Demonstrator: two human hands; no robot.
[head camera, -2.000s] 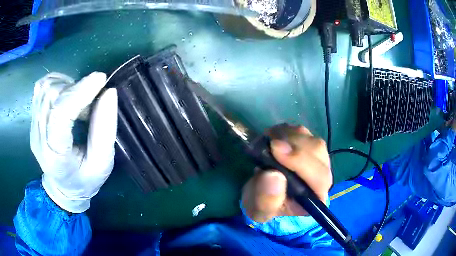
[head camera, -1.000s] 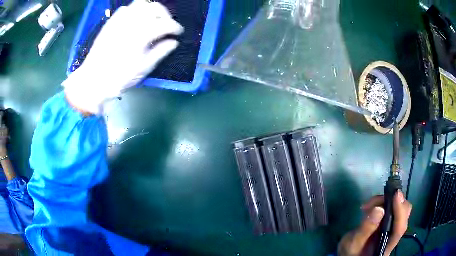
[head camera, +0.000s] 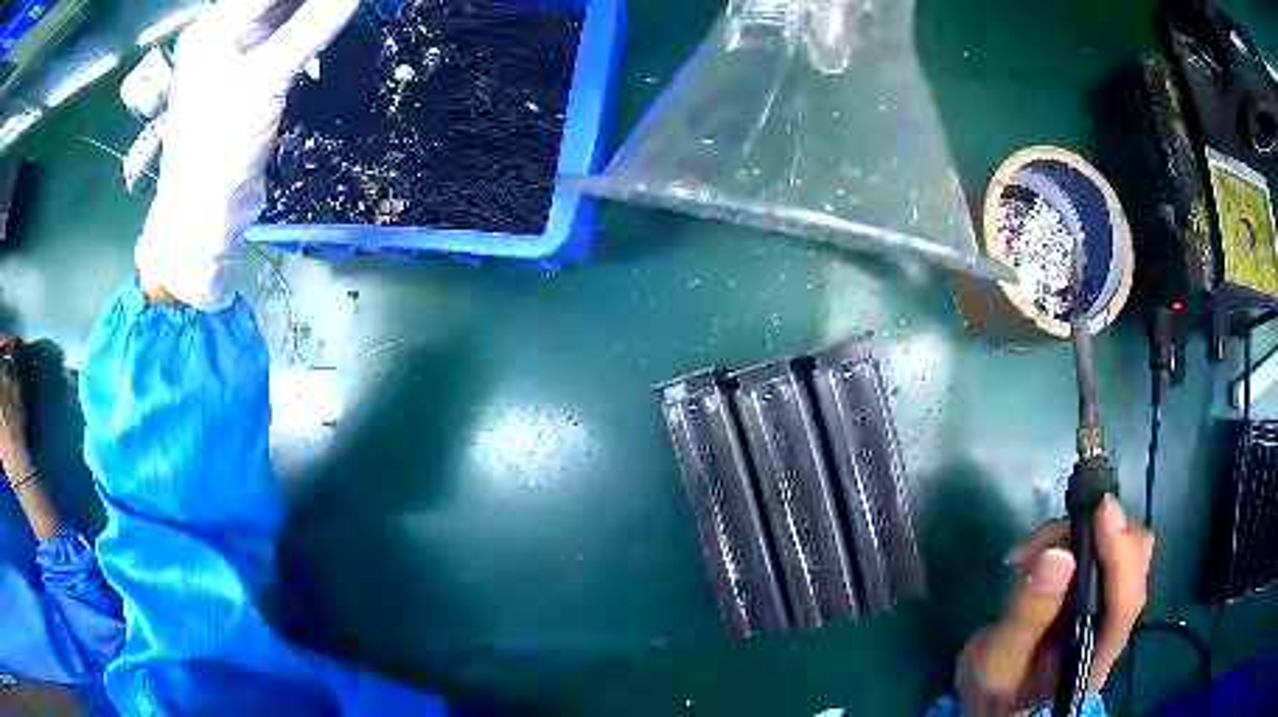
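My left hand (head camera: 231, 133), in a white glove, is at the top left over the left side of the blue bin (head camera: 568, 154) of small dark parts. Its fingers are partly cut off by the top edge, so what they hold cannot be seen. My bare right hand (head camera: 1065, 595), at the lower right, grips the soldering iron (head camera: 1089, 490). The iron points up, its tip at the near rim of the tan ring-shaped pot (head camera: 998, 196) with silvery scraps inside. Three black plastic housings (head camera: 792, 497) lie side by side on the green bench, touched by neither hand.
A clear fume hood (head camera: 813, 140) stands between bin and pot. The dark soldering station (head camera: 1177, 182) with yellow sponge (head camera: 1242, 221) is at the right, its cables running down. A ribbed black stack (head camera: 1250, 511) is at the right edge. Another person's arm (head camera: 31, 476) is at the left.
The view has swung left since the first frame. My left hand has left the housings and moved to the bin's left side. The iron has moved from the housings to the pot.
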